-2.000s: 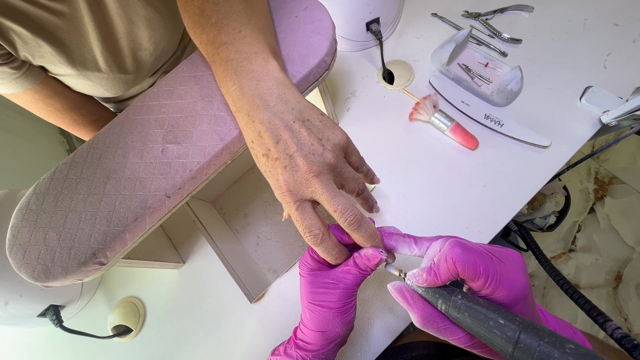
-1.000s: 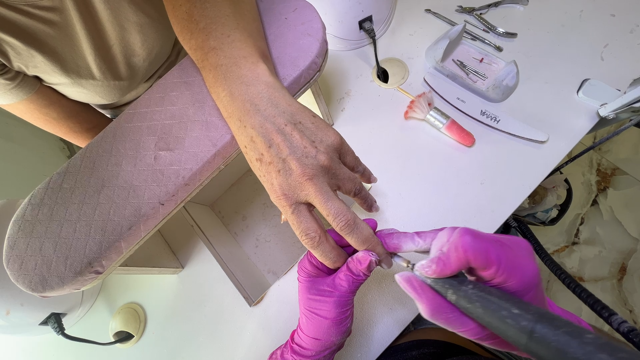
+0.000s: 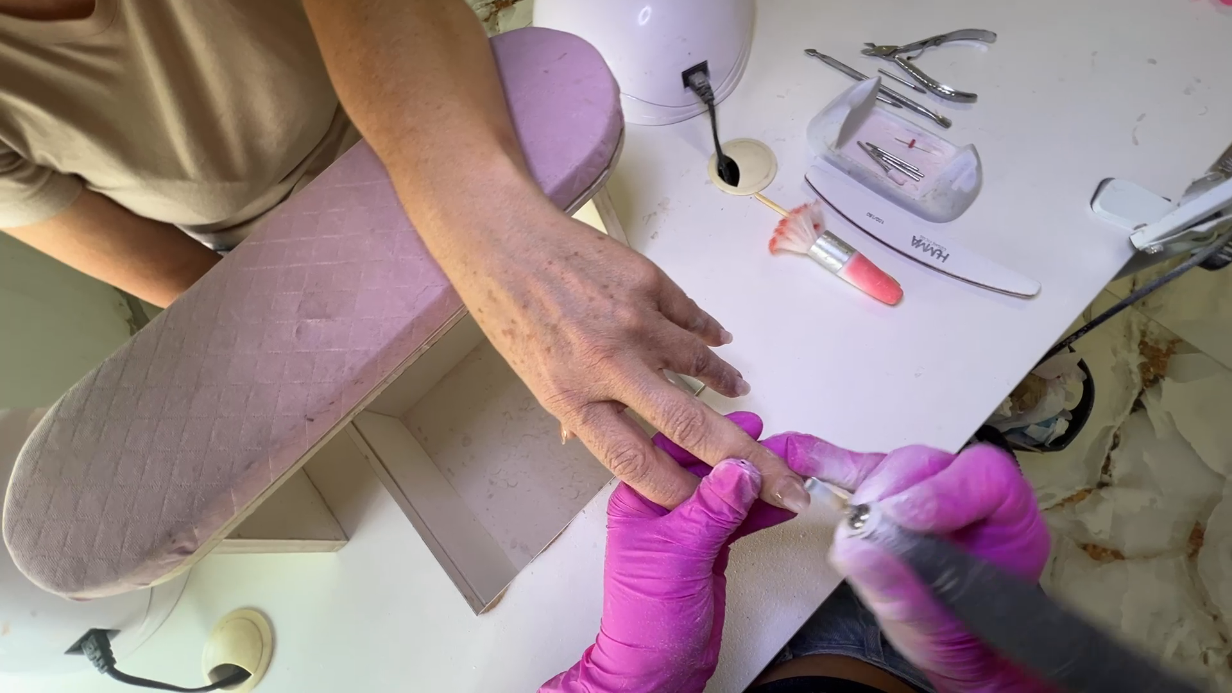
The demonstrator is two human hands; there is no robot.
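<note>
My left hand [image 3: 674,568], in a pink glove, grips a finger of another person's hand [image 3: 587,308], its thumb lying against that finger near the tip. In my right hand [image 3: 943,520], gloved alike and dusted with white powder, is a dark electric nail drill handpiece [image 3: 1001,597]. The drill's bit is at the nail of the held finger; whether it touches cannot be told. Dust also lies on my left thumb. The other person's forearm rests across a pink quilted armrest [image 3: 289,337].
On the white table [image 3: 1049,115] lie a nail file [image 3: 924,241], a brush with a pink handle [image 3: 847,265], a clear tray [image 3: 953,197] of drill bits, cuticle nippers [image 3: 929,63] and metal pushers [image 3: 866,77]. A white lamp housing [image 3: 645,48] stands behind. An open-fronted compartment [image 3: 510,452] sits below the armrest.
The drill in my right hand has shifted slightly about the fingertip. My left hand keeps its grip on the finger.
</note>
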